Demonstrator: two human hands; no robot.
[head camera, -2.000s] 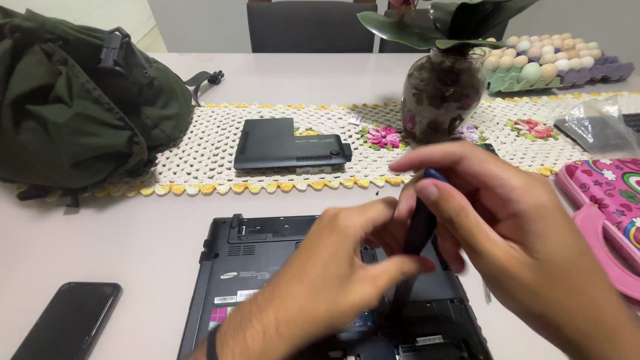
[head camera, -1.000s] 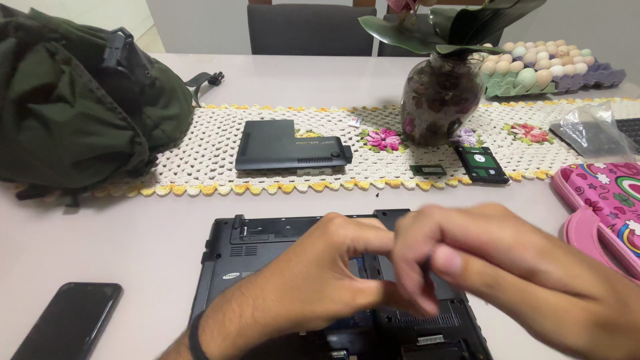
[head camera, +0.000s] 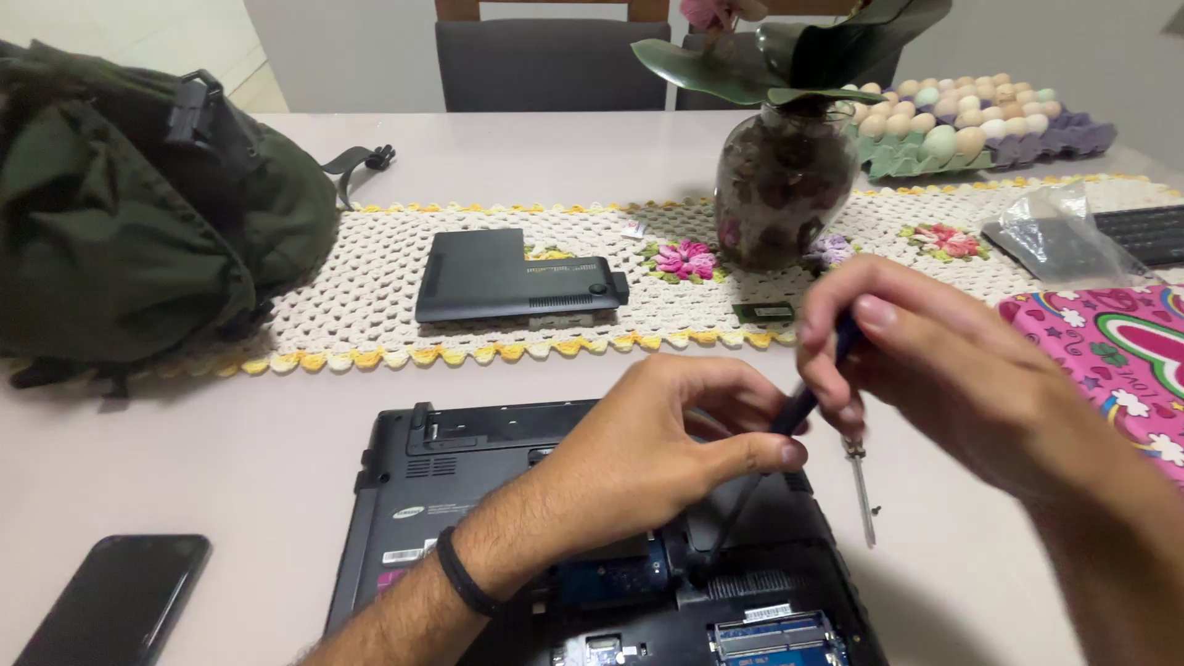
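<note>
A black Samsung laptop (head camera: 435, 481) lies upside down with its underside opened, showing a blue circuit board and a memory module (head camera: 777, 638). My left hand (head camera: 666, 425), with a black band at the wrist, pinches the lower part of a dark-handled screwdriver (head camera: 797, 407) between thumb and fingers. The upper end of that handle is held by my right hand (head camera: 925, 361). Its shaft slants down into the laptop's open area; the tip is hard to make out. A second screwdriver (head camera: 862, 495) lies right of the laptop beside a small screw (head camera: 876, 510).
A black laptop cover (head camera: 499, 277) and a small green circuit module (head camera: 763, 312) lie on the crocheted runner (head camera: 370, 277). Around them are a backpack (head camera: 139, 213), glass vase (head camera: 786, 185), egg trays (head camera: 971, 148), keyboard (head camera: 1142, 231), pink patterned case (head camera: 1110, 370) and phone (head camera: 120, 597).
My hands, close together over the laptop a second ago, are now farther apart along the screwdriver. The second screwdriver and the screw beside it now show to the right of the laptop.
</note>
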